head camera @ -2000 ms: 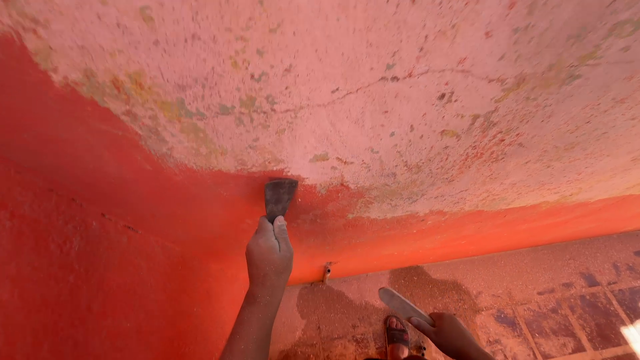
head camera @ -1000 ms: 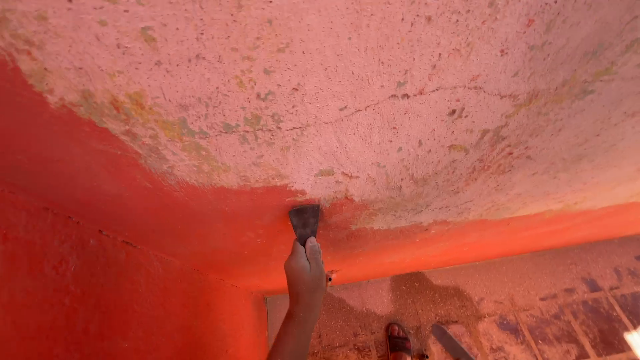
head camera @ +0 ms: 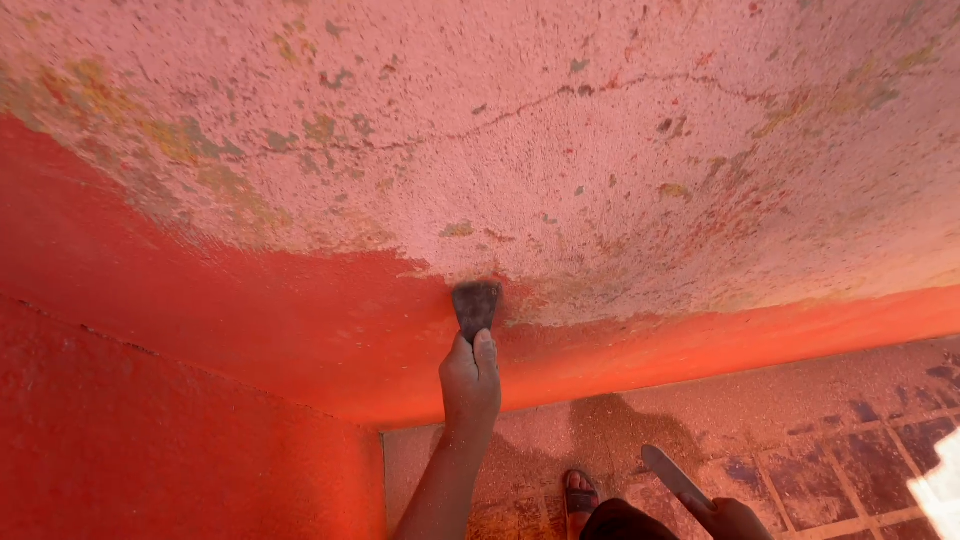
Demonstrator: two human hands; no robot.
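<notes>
My left hand (head camera: 471, 382) grips a putty knife (head camera: 477, 304) with a wide dark blade. Its blade edge is against the wall, where red paint (head camera: 300, 330) borders a pale pink scraped area (head camera: 525, 180). The thumb lies along the lower part of the blade, and the handle is hidden in the fist. Low at the right, my right hand (head camera: 731, 517) holds a long, flat, round-ended tool (head camera: 675, 476), away from the wall. Its exact kind cannot be told.
A second red wall (head camera: 187, 442) meets the first at a corner on the left. Below lies a dusty floor (head camera: 630, 427) with dark tiles (head camera: 810, 472) at the right. A foot in a sandal (head camera: 580, 495) stands near the wall's base. A crack (head camera: 510, 116) crosses the pink area.
My left hand stays closed on the putty knife at the lower border of the pink area, having shifted right along it since the earliest frame. My right hand, out of view one second ago, shows again.
</notes>
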